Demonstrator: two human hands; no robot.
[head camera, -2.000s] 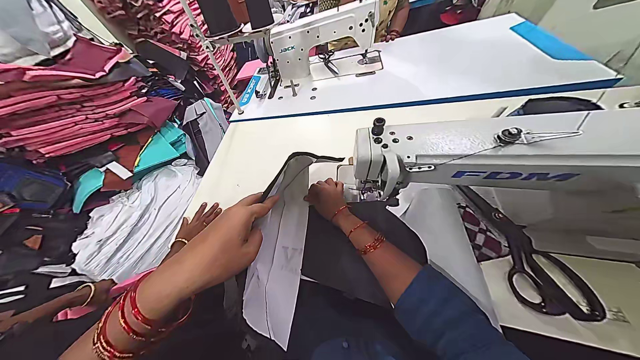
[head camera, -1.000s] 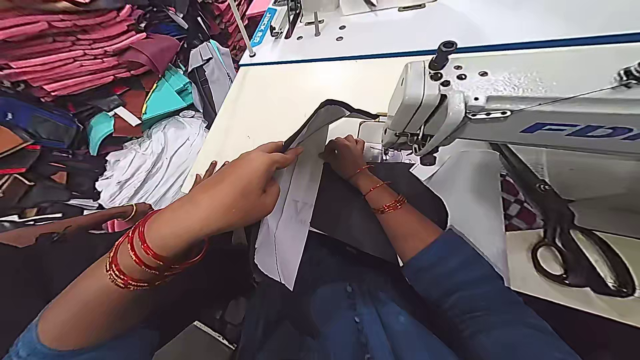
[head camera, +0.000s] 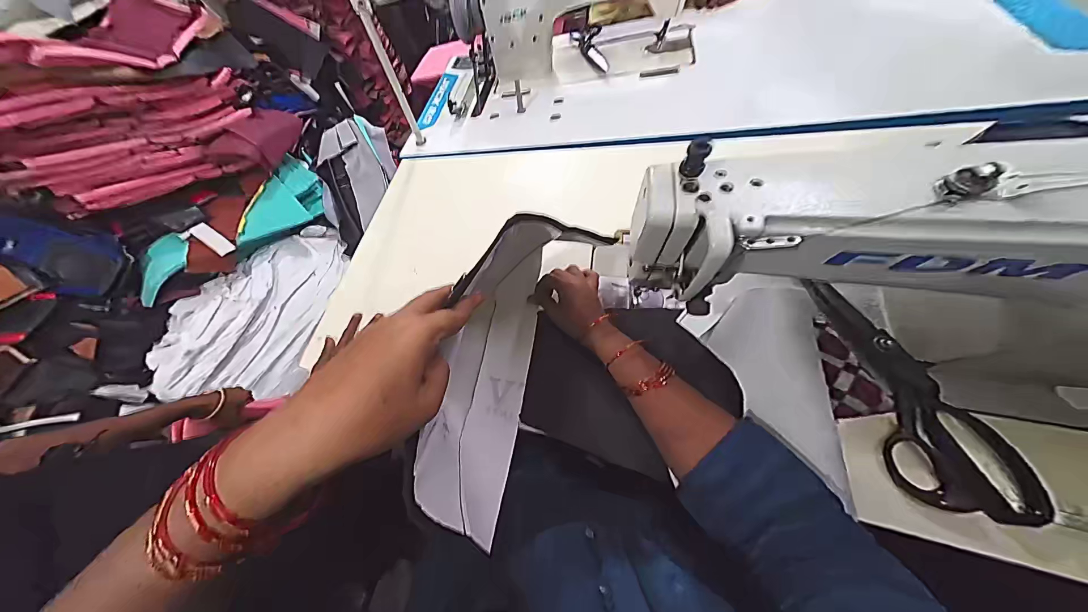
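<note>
My left hand (head camera: 382, 365) pinches the left edge of a long white-faced piece (head camera: 497, 365) with a dark edge between thumb and fingers. Its top end bends toward the needle area of an industrial sewing machine (head camera: 739, 229). My right hand (head camera: 571, 299) rests by the piece's right edge, just left of the presser foot, its fingers curled; whether it grips anything is unclear. Below the right hand lies a dark fabric panel (head camera: 629, 382), partly under my forearm. Red bangles are on my left wrist, and thinner red bands on the right.
Black-handled scissors (head camera: 960, 442) lie right of the panel. Behind stands a second sewing machine (head camera: 523, 42) on a white table (head camera: 816, 68). At left are stacked pink pieces (head camera: 110, 127), a white fabric pile (head camera: 255, 314) and another person's hand (head camera: 225, 408) wearing a bangle.
Both hands keep much the same places at the white-faced piece. The other person's hand at left has shifted. The view has moved closer to the machine since two seconds ago.
</note>
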